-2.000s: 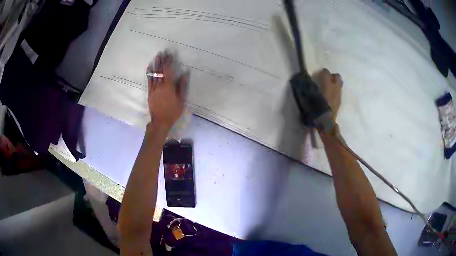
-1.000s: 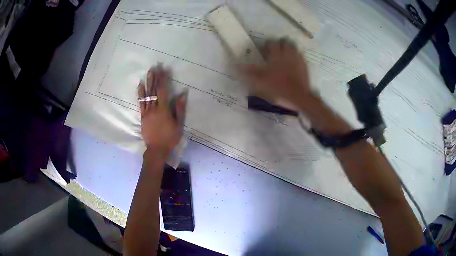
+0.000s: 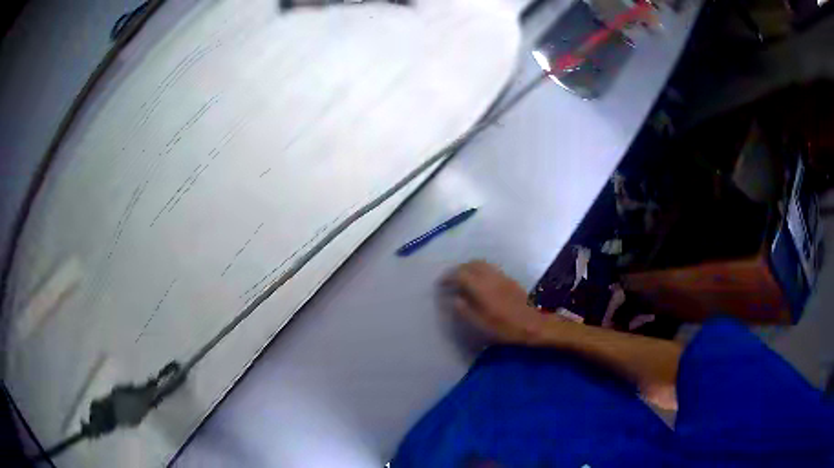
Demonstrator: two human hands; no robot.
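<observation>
The white paper marker (image 3: 274,155) with thin printed lines covers the left and upper part of the table. A grey power cord (image 3: 338,230) runs across it along its near edge, with a dark connector (image 3: 133,405) at lower left. A blue pen (image 3: 437,232) lies on the bare table. My right hand (image 3: 489,300) is blurred, low over or on the table just below the pen and not touching it. Its fingers look bent, and whether they hold anything is hidden. My left hand is out of the picture.
Pale blocks (image 3: 50,297) lie on the paper at far left. A flat dark glossy object (image 3: 585,50) with red tape across it sits at the table's upper right. Fabric scraps and a brown box (image 3: 718,288) are beyond the table edge at right. A dark item shows at the top.
The view has swung to the right. My left hand has left the picture. My right hand has moved from the pale block on the paper to the bare table near the pen.
</observation>
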